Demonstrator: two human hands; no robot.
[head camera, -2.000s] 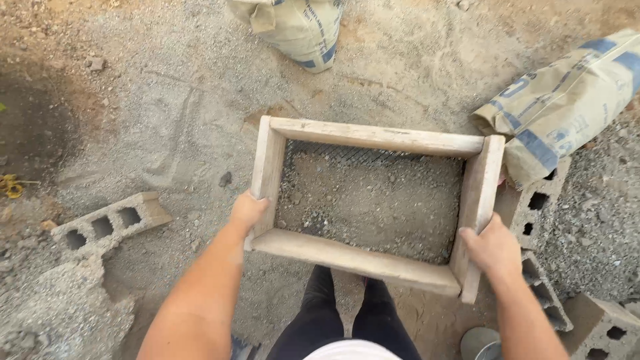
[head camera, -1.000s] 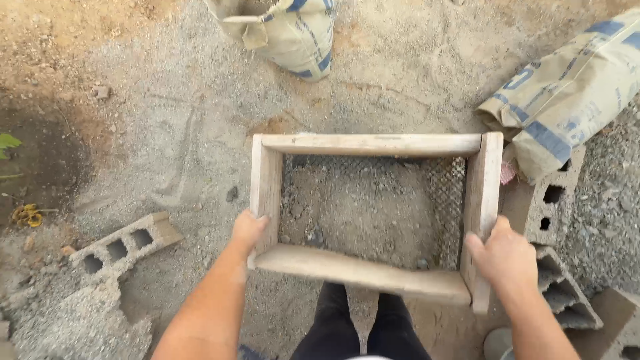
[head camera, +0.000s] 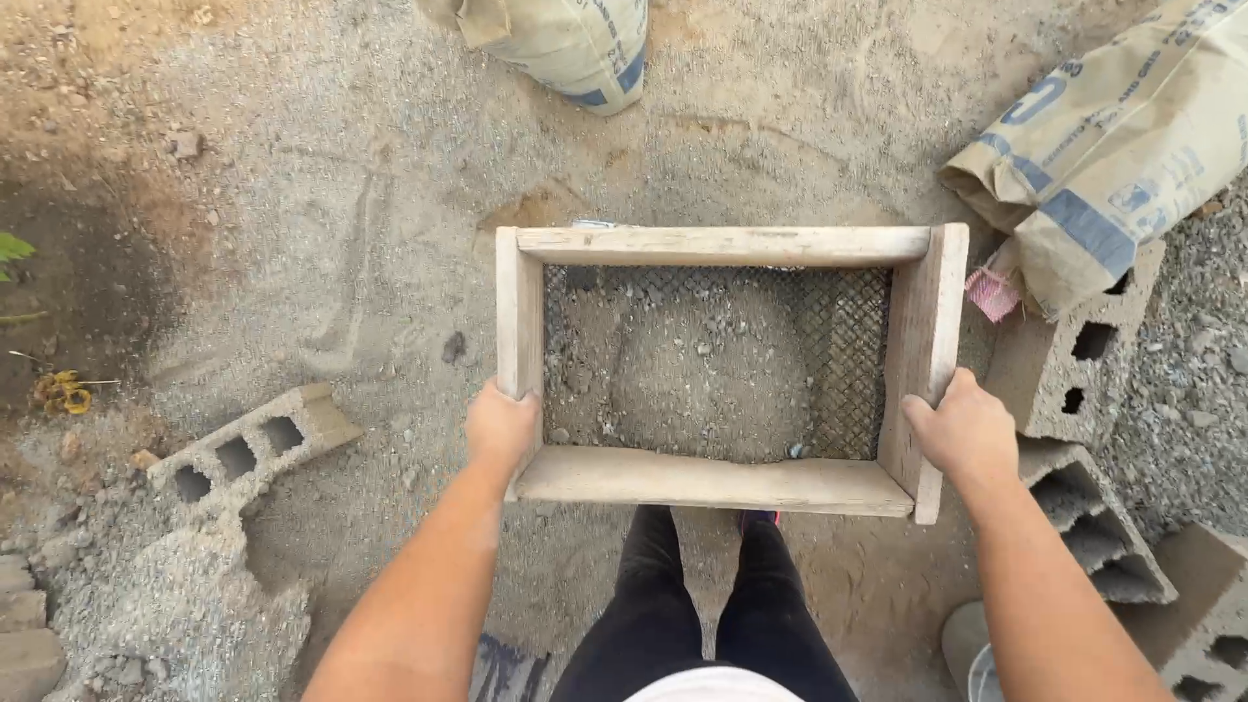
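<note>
A rectangular wooden-framed sieve (head camera: 721, 483) with a wire mesh bottom is held level in front of my legs. My left hand (head camera: 501, 429) grips its left board, thumb on the near face. My right hand (head camera: 963, 429) is closed around the right board. Sandy, gravelly material (head camera: 707, 375) lies over the left and middle of the mesh, while bare wire mesh (head camera: 846, 375) shows along the right side and part of the far edge. The fingers under the boards are hidden.
A cement bag (head camera: 575, 44) stands at the top, and another cement bag (head camera: 1102, 166) lies at the upper right by concrete blocks (head camera: 1048, 370). A broken concrete block (head camera: 258, 444) lies left. A bucket (head camera: 965, 643) is partly visible at lower right; gravel (head camera: 1194, 390) covers the right edge.
The material in the sieve has shifted, and more bare mesh shows at its right side than two seconds ago. Both hands have kept their grip on the frame, which has levelled from a slight tilt.
</note>
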